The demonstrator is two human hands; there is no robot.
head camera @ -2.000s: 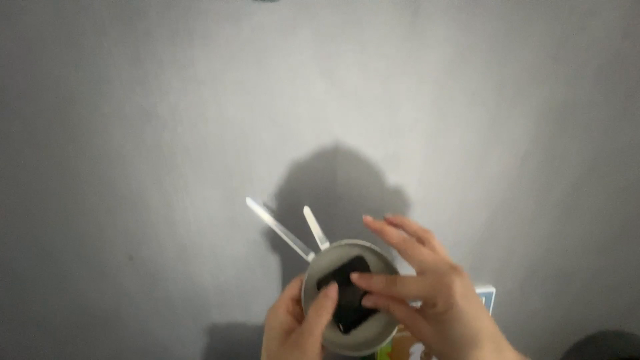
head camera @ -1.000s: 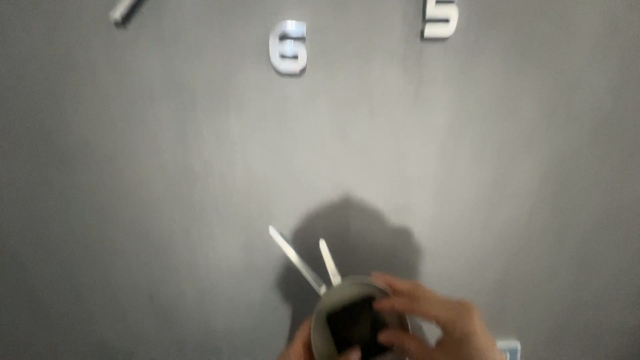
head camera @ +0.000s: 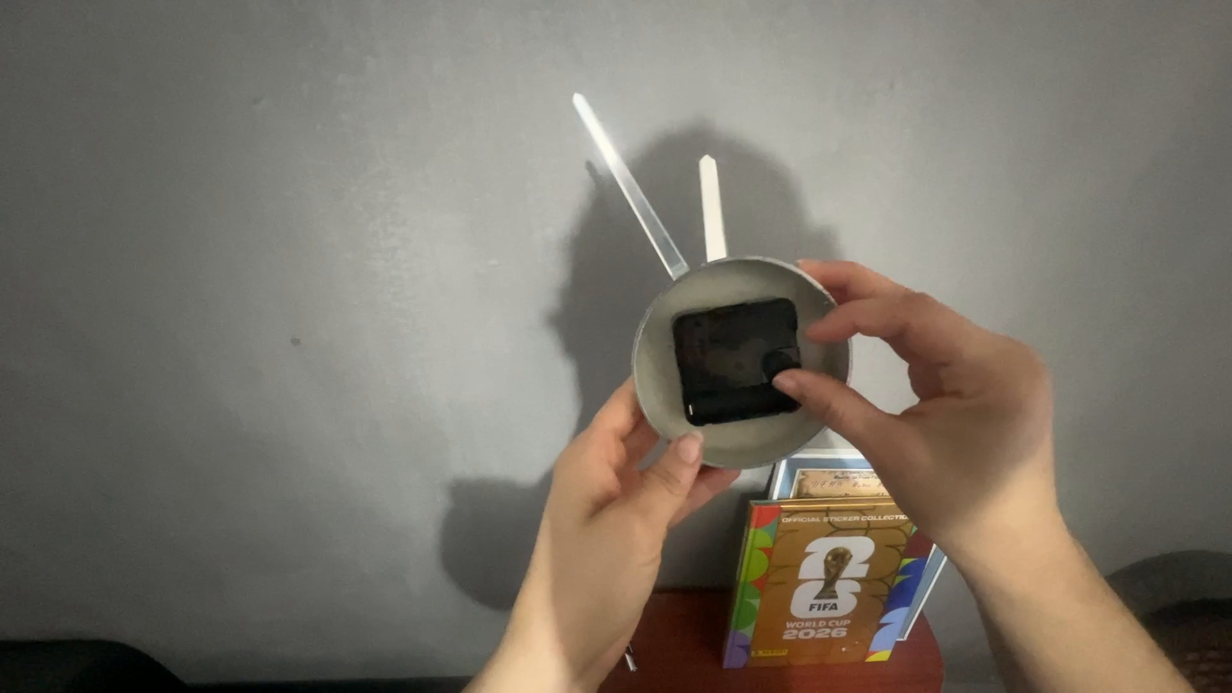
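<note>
A round, shallow grey clock body (head camera: 659,385) faces me from behind, with a black square clock movement (head camera: 731,351) set inside it. Two pale clock hands stick out past its upper rim, a long one (head camera: 626,178) leaning left and a shorter one (head camera: 711,207) nearly upright. My left hand (head camera: 626,491) grips the lower left rim, its thumb on the near side. At the right, my right hand (head camera: 924,385) has its thumb on the small dark knob (head camera: 782,364) at the movement's lower right, with the other fingers at the right rim.
Behind is a grey wall (head camera: 289,289) with my shadow on it. Below, a sticker album (head camera: 818,587) stands upright on a red-brown surface (head camera: 674,635), with a blue-and-white framed item (head camera: 784,472) behind it. Dark rounded objects show at the lower left (head camera: 77,664) and lower right (head camera: 1174,577) corners.
The view has shifted a lot: the wall numerals seen one second ago are out of frame. My right hand's fingers have drawn back from over the movement toward its right side.
</note>
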